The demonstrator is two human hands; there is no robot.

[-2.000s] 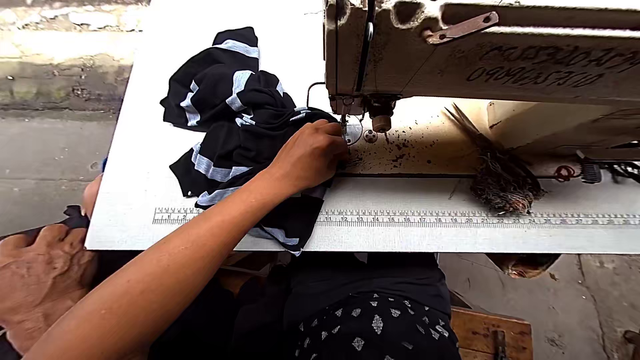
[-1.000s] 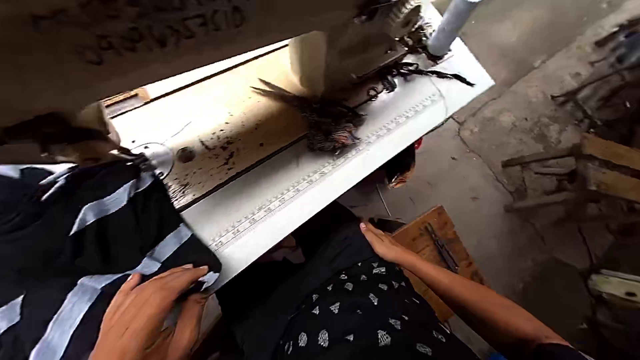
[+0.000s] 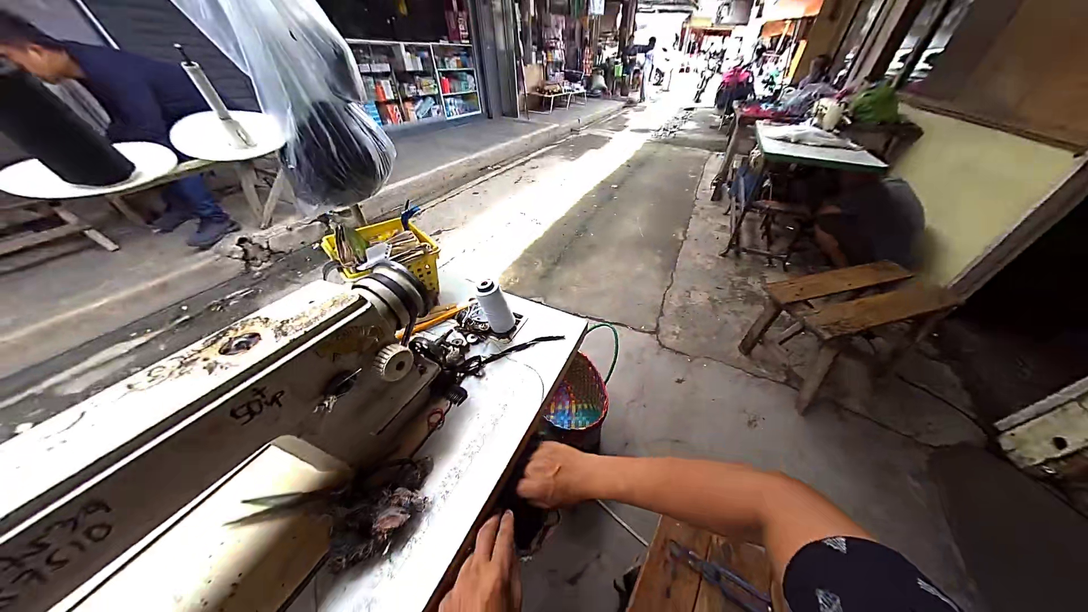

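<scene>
My left hand [image 3: 486, 568] lies at the front edge of the white sewing table [image 3: 476, 459], fingers extended and nothing visible in it. Beyond it, my right hand [image 3: 552, 473] is curled over a dark opening or dark material under the table edge; its fingertips are hidden, so I cannot tell if it holds anything. The sewing machine [image 3: 280, 382] stands at the left. Scissors [image 3: 285, 503] with thread- or cloth-wrapped handles [image 3: 382, 518] lie by its base. Behind my right hand is a woven multicoloured basket [image 3: 578, 399].
A white thread cone [image 3: 495, 308] and yellow plastic basket [image 3: 429, 255] stand at the table's far end. A wooden bench [image 3: 680, 565] bearing a dark metal tool [image 3: 718, 574] is below my right forearm. Another person [image 3: 144, 93] is across the lane; wooden seats [image 3: 850, 297] stand right.
The view has swung far up and to the right. My right hand has gone from my lap to beneath the table edge. My left hand has left the black striped cloth, now out of view.
</scene>
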